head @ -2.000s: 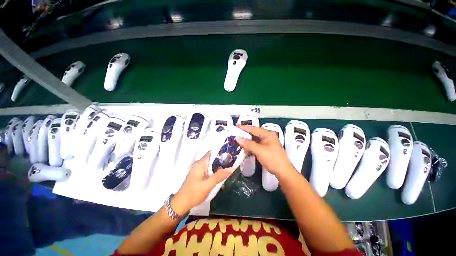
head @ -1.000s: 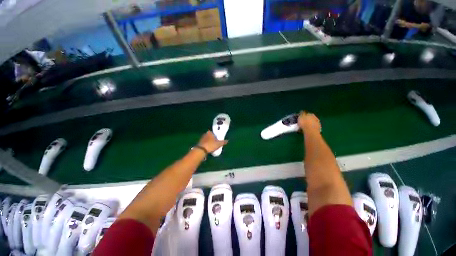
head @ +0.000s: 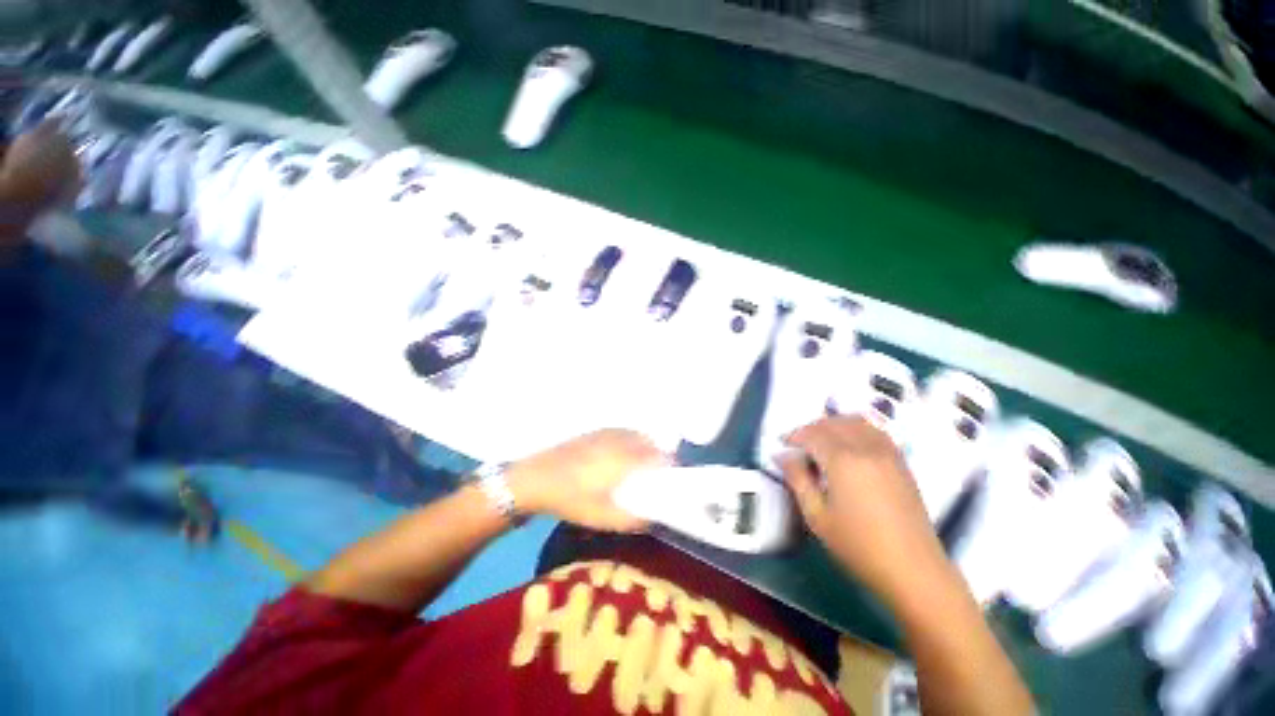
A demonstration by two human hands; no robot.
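My left hand (head: 594, 478) holds a glossy white device (head: 699, 506) by its handle end, lying crosswise near the front of my body. Its small dark display faces up and its rounded head points right. My right hand (head: 856, 483) is just right of that head with fingers curled; blur hides whether it touches the device or the row behind. Dark oval panels (head: 673, 290) show on devices on the white sheet (head: 531, 406), and another dark panel (head: 448, 348) is at the left on the sheet.
White devices (head: 965, 420) stand side by side along the right bench edge, and more crowd the left. A device with a dark panel (head: 1140, 276) lies on the green belt (head: 783, 182) beyond the pale rail (head: 1035, 381). Another person's hand (head: 38, 175) is at far left.
Both hands have come back from the belt to the bench front. My left hand has brought a white device back. My right hand has let go of the dark-panelled device on the belt. The view has tilted.
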